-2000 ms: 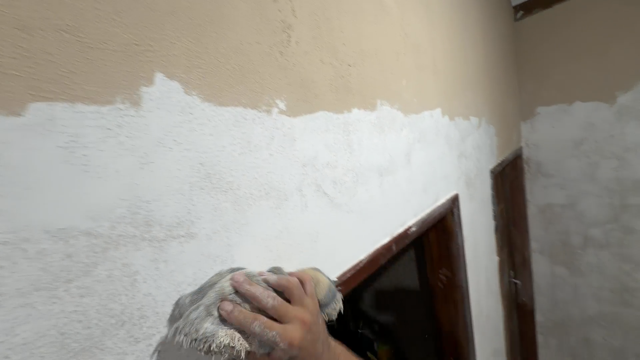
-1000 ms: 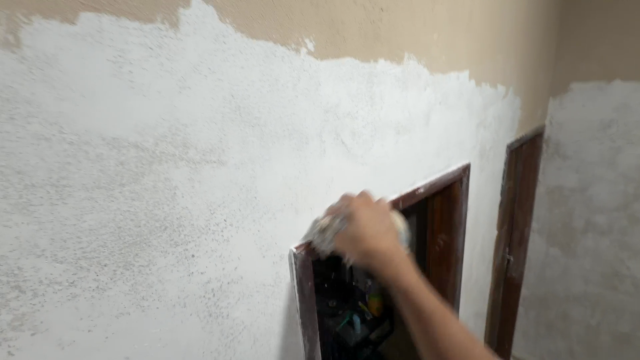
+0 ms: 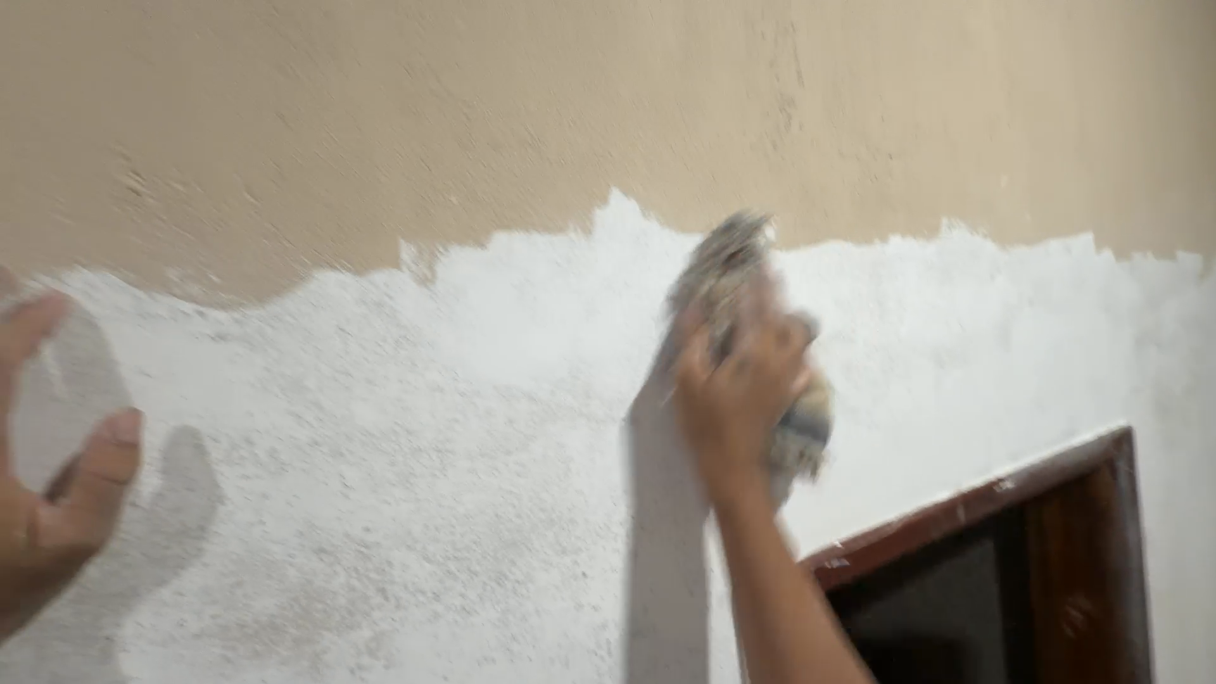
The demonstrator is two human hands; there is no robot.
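My right hand grips a bunched, shaggy grey cloth against the wall, close to where the white coat meets the beige paint. The cloth and fingers are blurred; a blue and yellowish part of the cloth hangs beside the wrist. At the left edge is my left hand, fingers spread and holding nothing, its shadow falling on the white wall surface. Whether its fingertips touch the wall cannot be told, as they are partly cut off by the frame.
Beige wall runs above the jagged edge of the white coat. At lower right is a dark reddish-brown wooden frame around an opening, with white specks on it. Grey speckles mark the white wall at lower left.
My right hand has moved with the cloth from the wooden frame up to the edge of the white coat. My left hand has come into view. The view has shifted.
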